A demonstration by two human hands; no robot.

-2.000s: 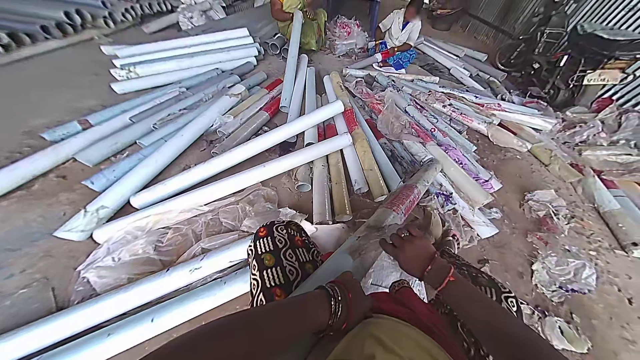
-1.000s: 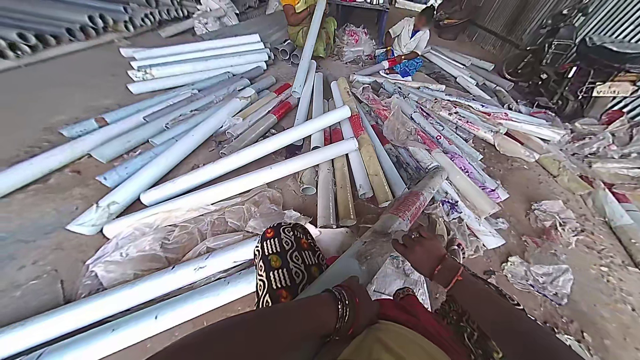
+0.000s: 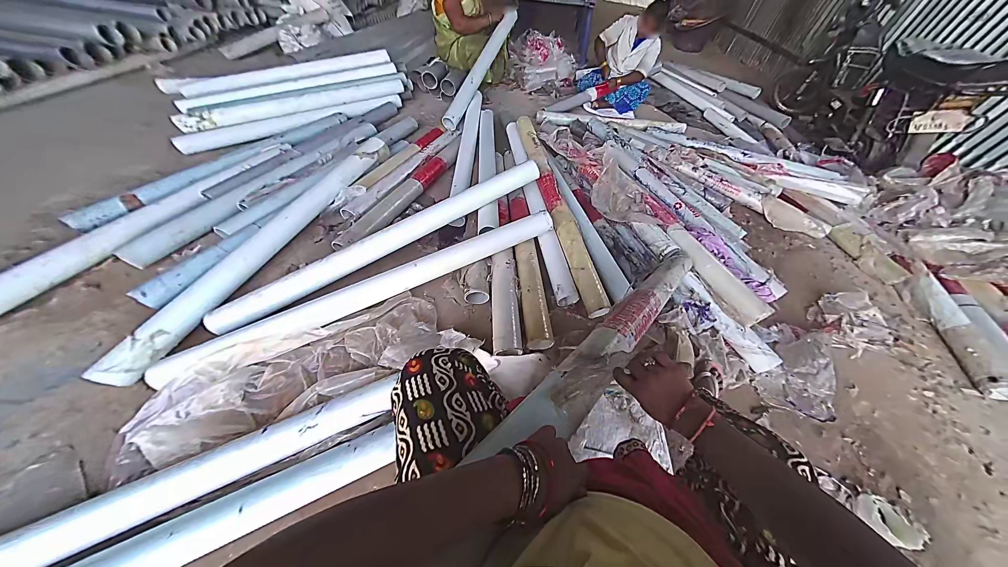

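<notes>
A grey plastic pipe with a red printed band near its far end and clear film around it slants across my lap. My left hand, with bangles at the wrist, is closed around its near part. Beside the pipe's right side is my right hand, fingers bent at the film; whether it grips anything is unclear. A patterned cloth covers my knee left of the pipe. Crumpled clear film lies under and right of the pipe.
White pipes and crumpled plastic sheeting lie ahead and to the left. Film-wrapped pipes are heaped to the right. Two people sit at the back among pipes, one holding a pipe upright. A motorcycle stands at the back right.
My left hand shows slightly nearer my right hand along the pipe than two seconds ago. My right hand stays beside the pipe.
</notes>
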